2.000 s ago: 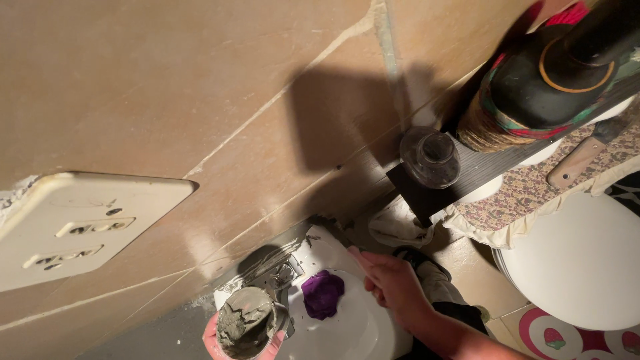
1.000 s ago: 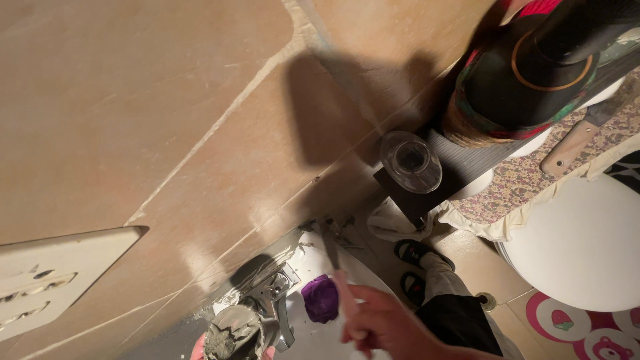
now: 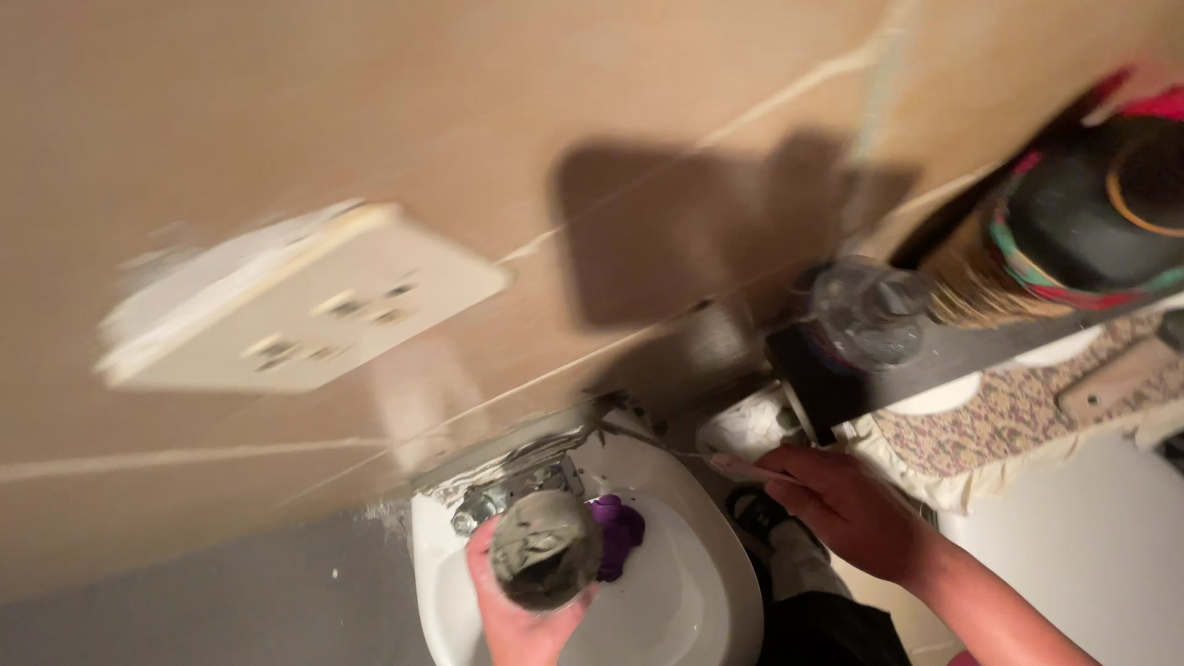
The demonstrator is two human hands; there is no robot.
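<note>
My left hand grips a round cup of grey paste, like cement or grout, over the white washbasin. In my right hand is a tool with a pale pink handle; its thin end points left toward the basin's back corner, and its exact kind is unclear. Grey paste is smeared along the seam between basin and tiled wall. Beside the cup, a purple cloth or sponge lies in the basin. A chrome faucet stands partly hidden behind the cup.
A socket plate juts from the tiled wall at left. On a dark shelf at right stand a clear glass vessel and a dark bottle wrapped in twine. Below it are a frilled floral cloth and a round white surface.
The tool's tip was at the wall seam by the basin's back corner a second ago; my right hand has since drawn back to the right. The view has shifted, showing more of the socket plate.
</note>
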